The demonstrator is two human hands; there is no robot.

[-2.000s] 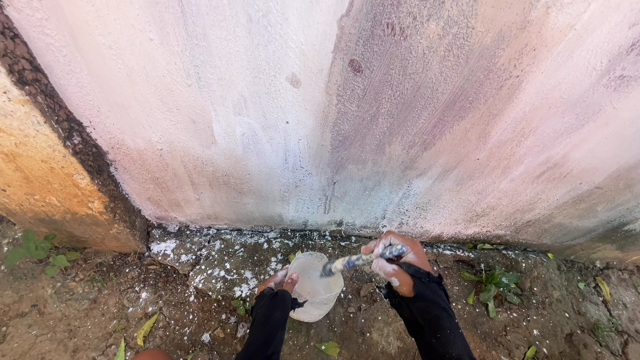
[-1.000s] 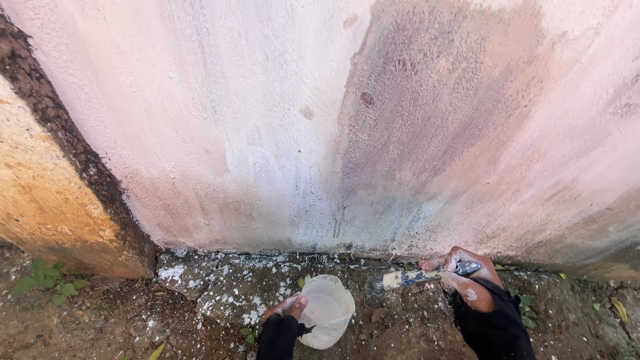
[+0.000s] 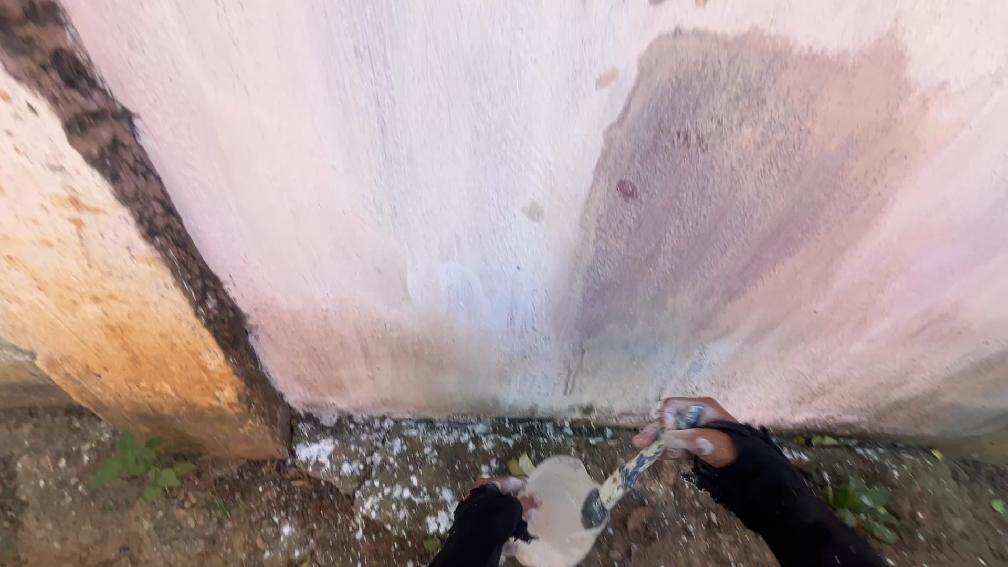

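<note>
My left hand (image 3: 516, 498) grips the rim of a whitish plastic tub (image 3: 555, 504) low in the view, over the soil. My right hand (image 3: 687, 433), flecked with white paint, is closed around the handle of a paint-spattered paintbrush (image 3: 630, 477). The brush slants down to the left, and its dark head lies at the right side of the tub's mouth; whether it touches the contents cannot be told. Beyond both hands rises a painted wall (image 3: 472, 197), whitish and pink, with a darker mauve-brown patch (image 3: 709, 173) right of centre.
A rough dark edge (image 3: 181, 228) and an orange-stained wall section (image 3: 134, 315) stand at left. White flecks cover the concrete strip (image 3: 409, 465) along the wall's foot. Small green plants grow at left (image 3: 140, 466) and right (image 3: 862, 508).
The brush head was left of my right hand, apart from the tub, one second ago; now it is at the tub's mouth. Both hands keep their hold. The view has shifted somewhat.
</note>
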